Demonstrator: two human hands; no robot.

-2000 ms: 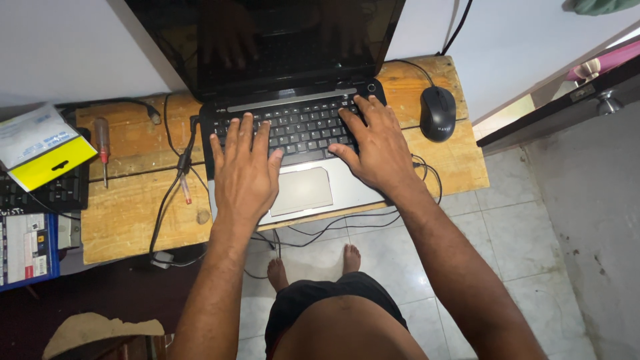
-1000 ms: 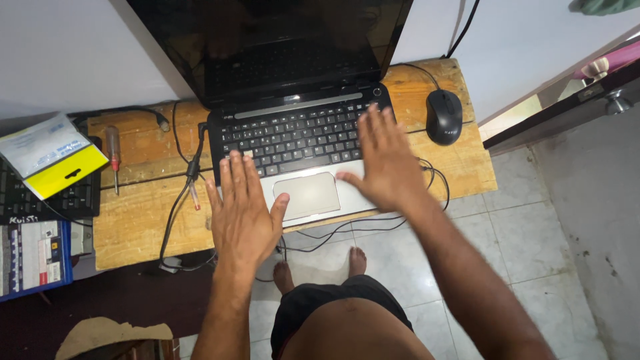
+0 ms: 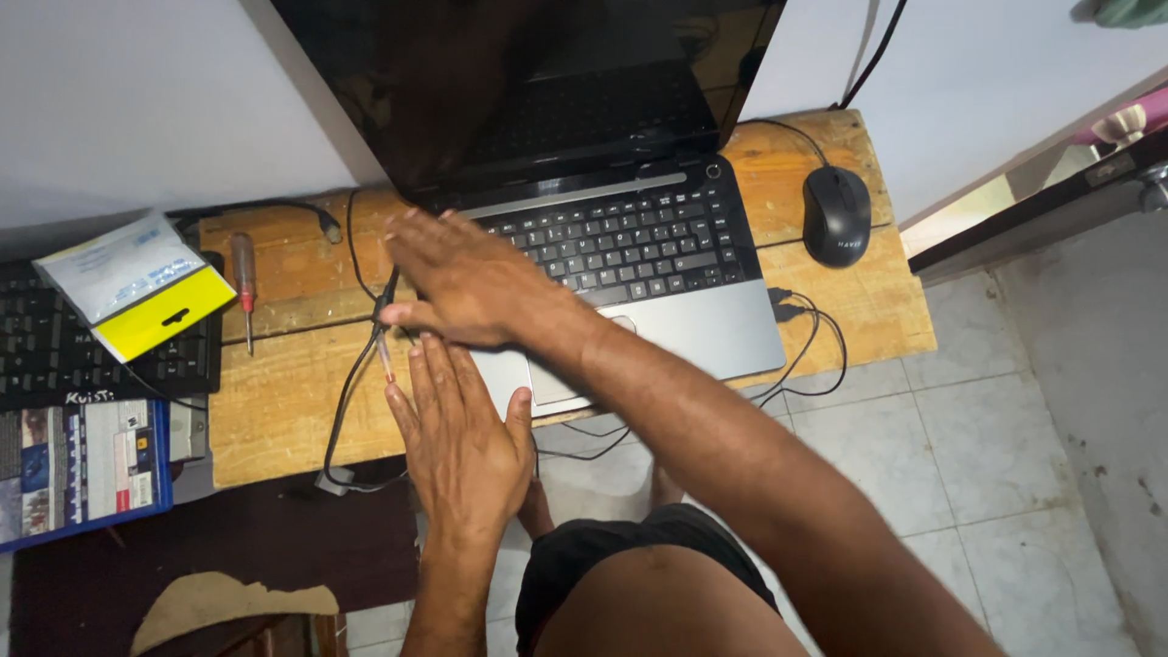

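An open laptop (image 3: 721,319) with a dark screen stands on a narrow wooden table. My right hand (image 3: 479,283) reaches across it to the left, over the left part of the keyboard (image 3: 630,242), palm down and holding nothing. Just below lies my left hand (image 3: 465,429), flat over the front left corner of the laptop, its fingertips close under the right hand. Its thumb is spread and it holds nothing. A small screwdriver with a clear handle (image 3: 386,354) lies beside the left fingertips, next to a black cable (image 3: 342,392).
At the left, another screwdriver (image 3: 244,274) lies beside a black keyboard (image 3: 196,365), with a plastic packet (image 3: 164,315) on top and a blue-edged case (image 3: 162,456) below. A black mouse (image 3: 837,219) rests right of the laptop. Cables (image 3: 835,338) loop over the table's front edge (image 3: 292,474).
My right hand has moved from the right side of the keyboard to the left side, crossing above my left hand. My left hand has come down from the keyboard toward the front left corner.
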